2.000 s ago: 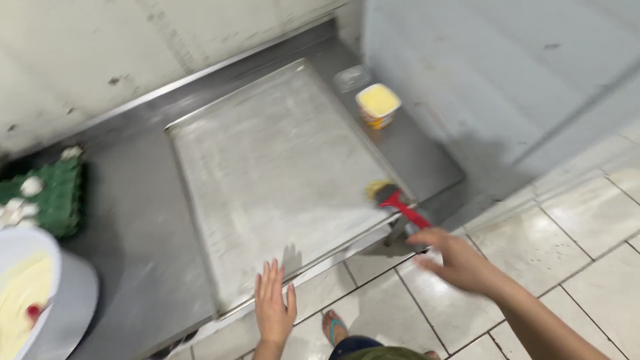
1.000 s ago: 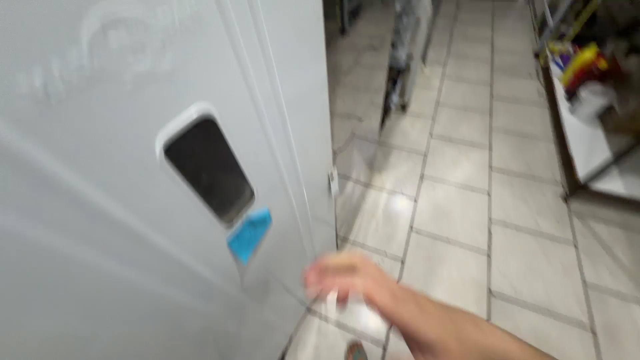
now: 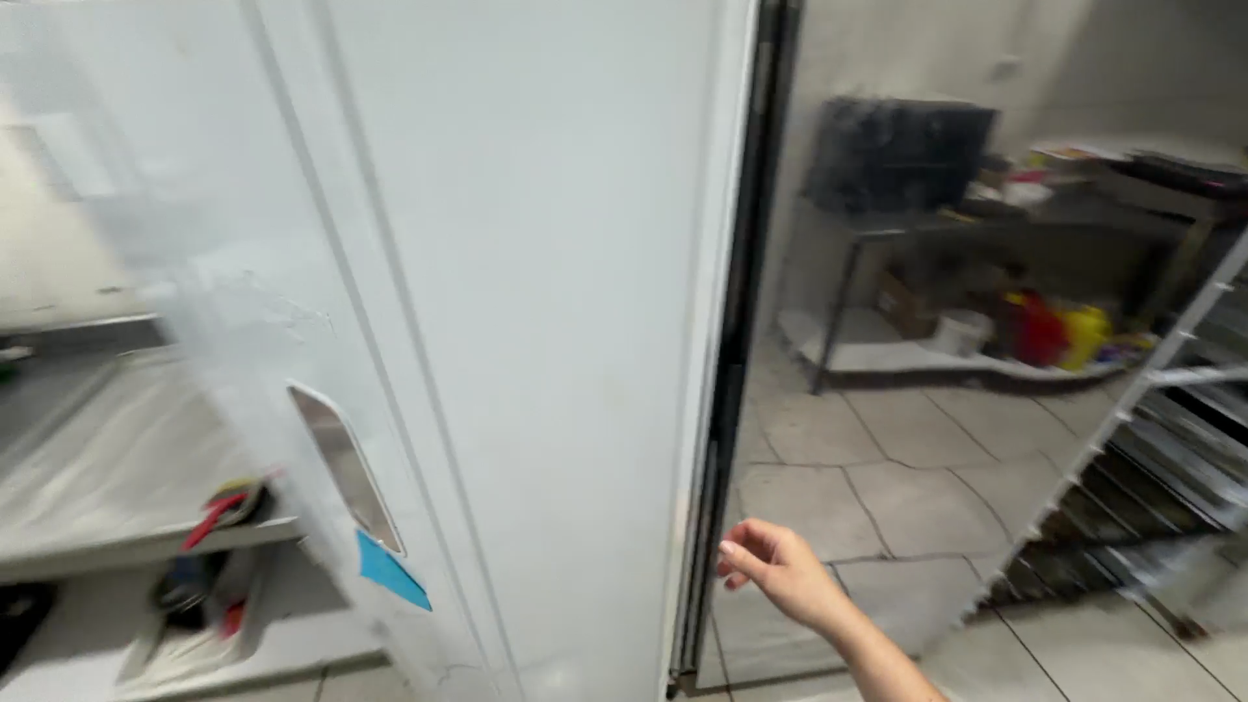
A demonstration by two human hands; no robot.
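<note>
My right hand (image 3: 780,575) is at the lower middle, its fingers loosely curled and holding nothing. It is nearest to the black seal-like edge (image 3: 731,390) of a tall white cabinet panel (image 3: 546,292); whether it touches that edge I cannot tell. The panel has a slanted recessed slot (image 3: 346,468) with a blue piece of tape or paper (image 3: 390,575) below it. A red-handled brush (image 3: 224,507) rests on the front of the metal tray (image 3: 117,458) at the left. My left hand is out of view.
A wheeled-rack-like metal frame (image 3: 1121,429) with trays stands at the right. Behind are a table (image 3: 907,229) carrying a dark box (image 3: 897,156) and a low shelf (image 3: 877,356) with a white bucket (image 3: 960,331) and red and yellow containers. A lower shelf (image 3: 312,624) lies under the tray.
The view has swung strongly to the right. The brush, near my right hand two seconds ago, now lies on the tray, away from that hand. My left hand has left the view.
</note>
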